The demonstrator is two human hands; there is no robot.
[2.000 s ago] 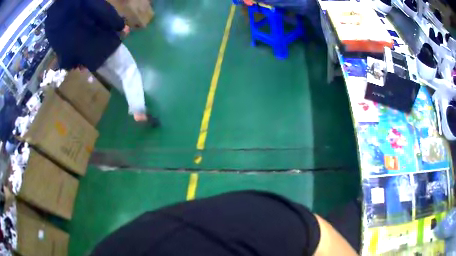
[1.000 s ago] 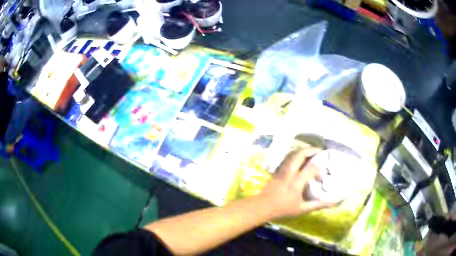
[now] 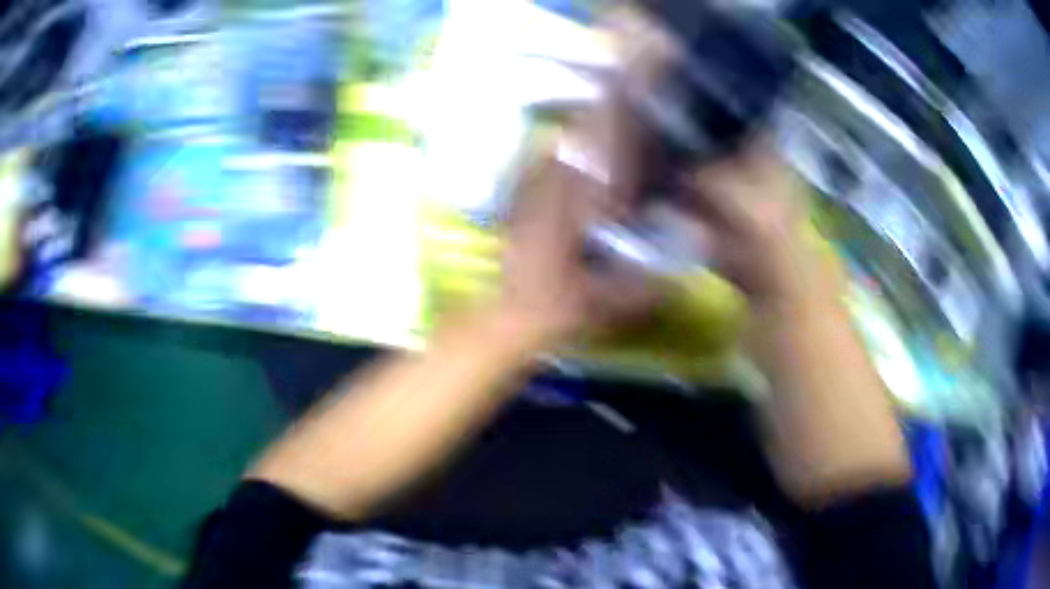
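The frame is strongly blurred. My left hand point(image 3: 553, 236) is over the yellow pad point(image 3: 691, 328), bent around a white and dark part point(image 3: 628, 242) between my hands. My right hand point(image 3: 754, 219) is close beside it on the right, at a thick dark cylinder point(image 3: 725, 81) that looks like the electric screwdriver. Blur hides how the fingers sit on the part and on the cylinder, and where any bit tip is.
Colourful printed sheets point(image 3: 196, 219) lie along the bench to the left. A blurred silver and black device point(image 3: 898, 219) stands on the right. Green floor point(image 3: 161, 403) shows at lower left, with a blue stool point(image 3: 29, 362) at the edge.
My right arm has come into view, with the dark cylinder at its hand. My left hand, earlier on a round white part on the pad, now meets my right hand. The view has shifted.
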